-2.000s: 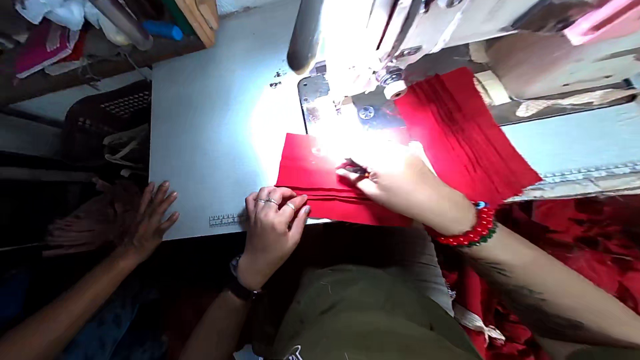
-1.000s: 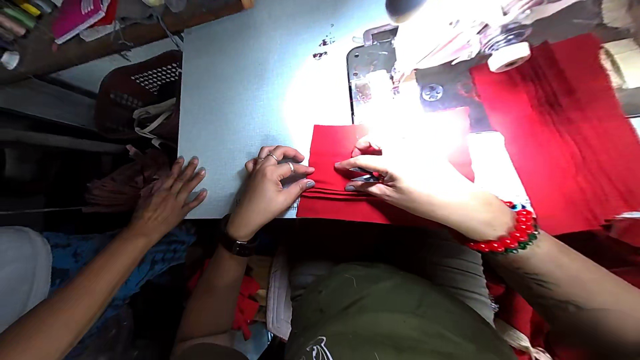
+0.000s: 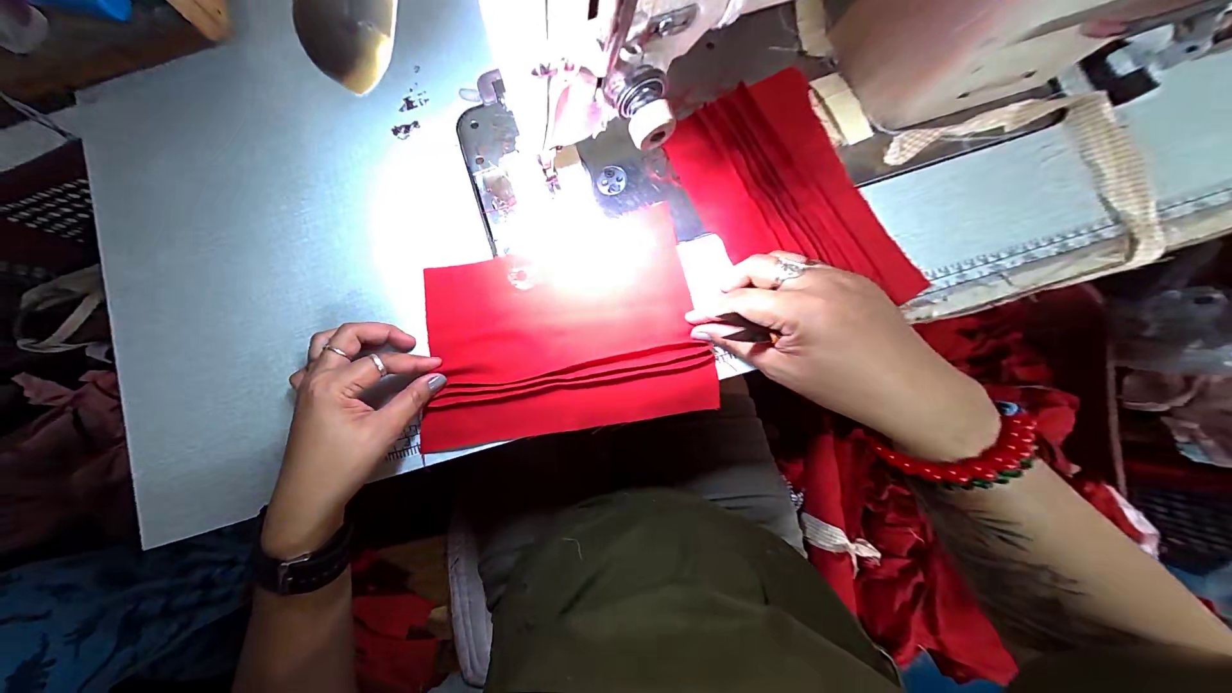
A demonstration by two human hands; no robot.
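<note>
A red fabric piece [image 3: 568, 337] with several parallel folds lies at the table's front edge, just before the sewing machine's needle area [image 3: 553, 173]. My left hand [image 3: 356, 404] has its thumb and index finger at the left edge of the fabric, by the folds. At the right edge, the fingertips of my right hand [image 3: 818, 337] touch the fabric near the fold ends; a small dark thing, partly hidden, shows between thumb and fingers. Behind that hand lies a second pleated red piece [image 3: 780, 183]. Lamp glare hides part of the front piece and the needle plate.
The grey tabletop [image 3: 241, 241] extends left, with a printed ruler [image 3: 1039, 252] along its front edge. A rounded machine part [image 3: 346, 38] hangs over the back. Pale cloth strips [image 3: 1116, 173] lie at right. Crumpled red fabric [image 3: 895, 539] is below the table, and a perforated basket [image 3: 48, 212] stands left.
My right hand has moved from the middle of the red fabric to its right edge. The other person's hand at the left table edge is out of view now.
</note>
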